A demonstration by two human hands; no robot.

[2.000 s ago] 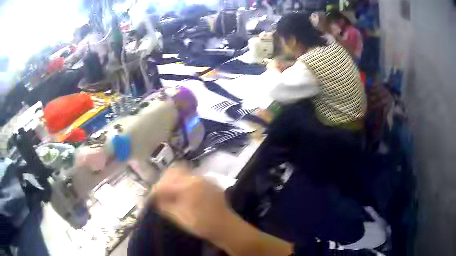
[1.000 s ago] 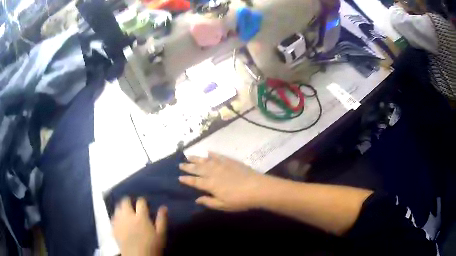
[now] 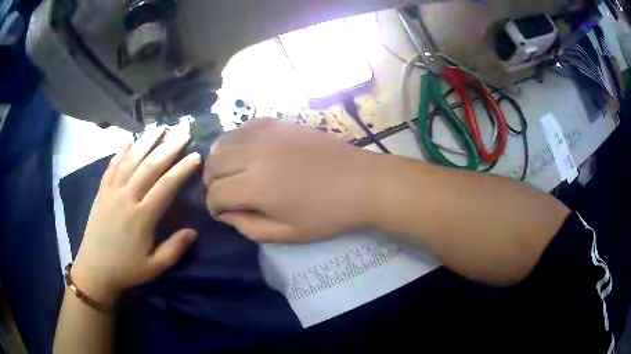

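A navy cloth panel [image 3: 200, 276] lies on the sewing table, with its upper edge at the needle area under the machine head [image 3: 104, 62]. My left hand [image 3: 135, 218] lies flat on the cloth, fingers spread, with the fingertips close to the presser foot area. My right hand [image 3: 284, 180] is to its right, fingers curled and closed on the cloth's right edge beside the foot. Its fingertips are partly hidden by the hand itself. The needle is not clearly visible.
A lit smartphone [image 3: 339, 79] with a dark cable lies behind my right hand. Scissors with green and red handles [image 3: 472, 124] lie above my right forearm. A white box-shaped device [image 3: 531, 38] and a white label strip [image 3: 558, 147] are at the right. Ruler markings line the table [image 3: 339, 276].
The view has moved closer to the machine head. The cloth and both hands are now at the needle area. My right hand has gone from spread flat to curled on the cloth edge.
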